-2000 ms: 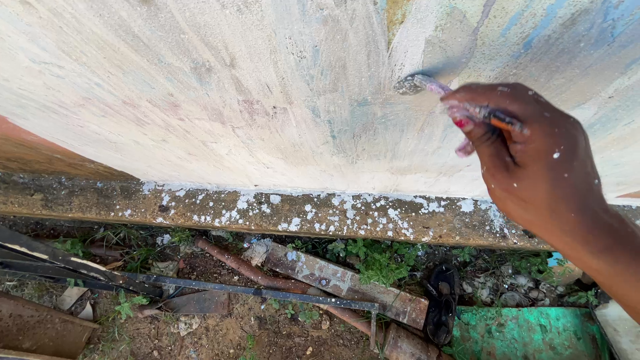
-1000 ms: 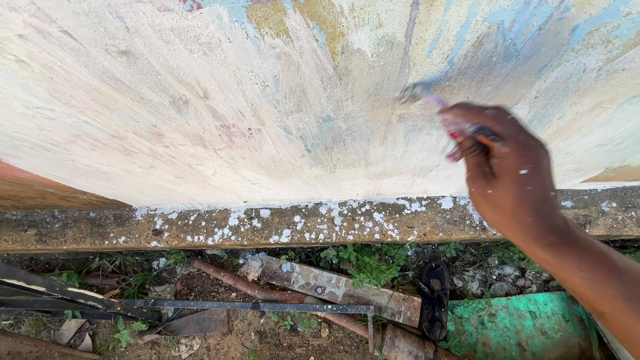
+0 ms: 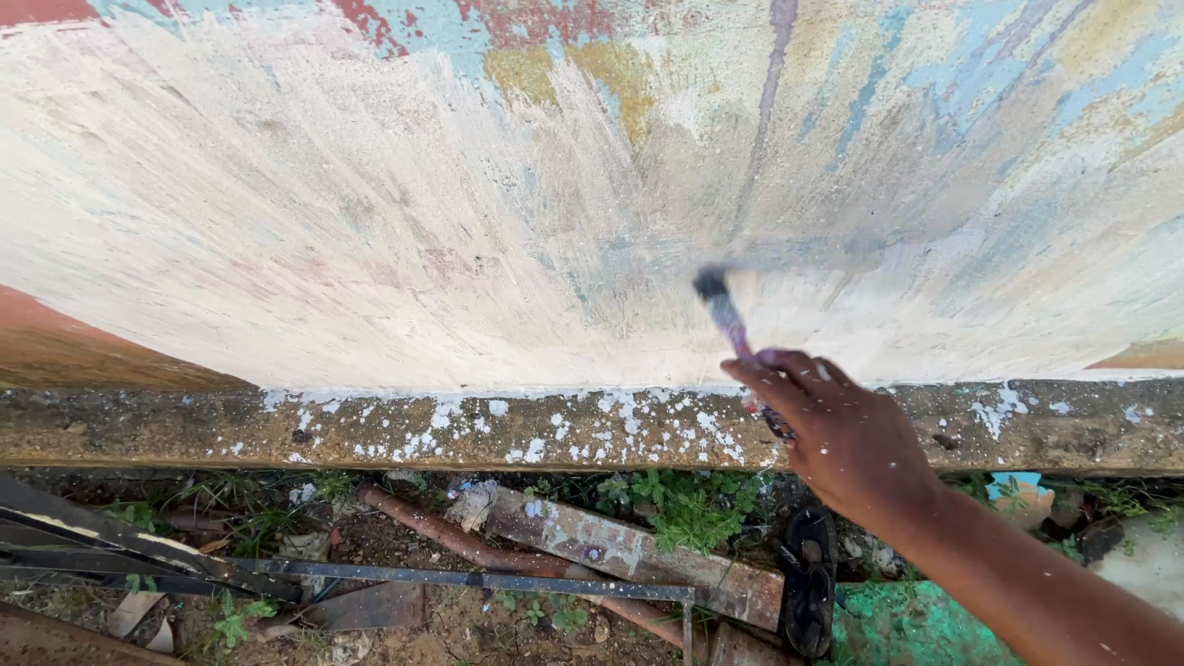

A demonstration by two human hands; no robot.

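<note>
My right hand point(image 3: 846, 435), flecked with white paint, grips the handle of a paintbrush point(image 3: 726, 310) at the lower right of centre. The brush's dark bristles point up and left against or close to the painted wall point(image 3: 444, 222); blur hides whether they touch. White paint covers the wall's lower part in streaks, with light blue, red, ochre and a purple drip showing higher up. Under the wall runs a concrete ledge point(image 3: 370, 435) spattered with white paint. My left hand is out of view.
Below the ledge, a rusty pipe point(image 3: 462, 541), a paint-stained board point(image 3: 638, 555), metal bars point(image 3: 518, 581) and weeds point(image 3: 698, 518) lie across bare soil. A black sandal point(image 3: 807, 583) rests beside a green sheet point(image 3: 911, 620) at the lower right.
My right hand has moved down along the wall with the brush, from over the upper painted area to just above the ledge. The view shows more of the upper wall.
</note>
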